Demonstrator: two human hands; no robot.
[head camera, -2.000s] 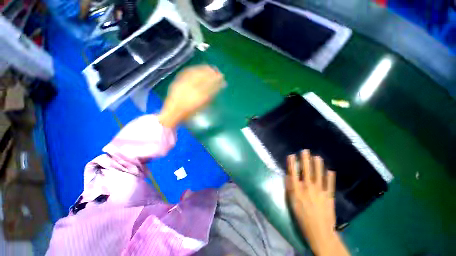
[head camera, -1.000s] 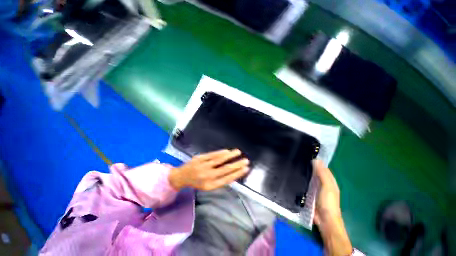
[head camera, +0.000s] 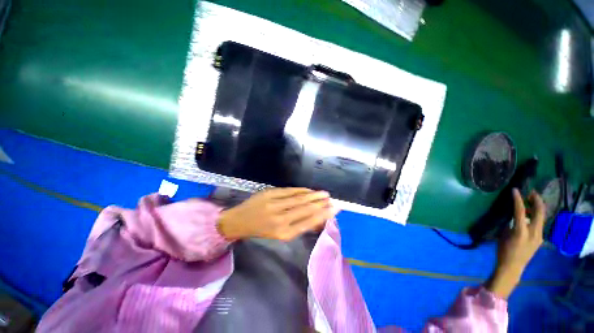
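Observation:
A glossy black panel unit (head camera: 260, 117) lies flat on a white textured foam sheet (head camera: 195, 97), with brass-coloured rings at its corners. My left hand (head camera: 280, 213) lies flat at the near edge of the unit and foam, fingers extended together; whether it presses on the edge is unclear. My right hand (head camera: 524, 227) is off to the right, fingers apart, beside a black electric screwdriver (head camera: 498, 208). It does not visibly hold the screwdriver; contact cannot be told.
A round screw dish (head camera: 492, 161) with dark contents stands right of the unit. A second dish (head camera: 551, 194) and a blue bin (head camera: 572, 233) with thin dark sticks are further right. Another foam sheet (head camera: 391, 14) shows at the top. A cord hangs over the bench edge.
The view has turned, and the unit on its foam now lies in front of me. My right hand has left the unit's right edge and moved right to the screwdriver. My left hand is at the near edge.

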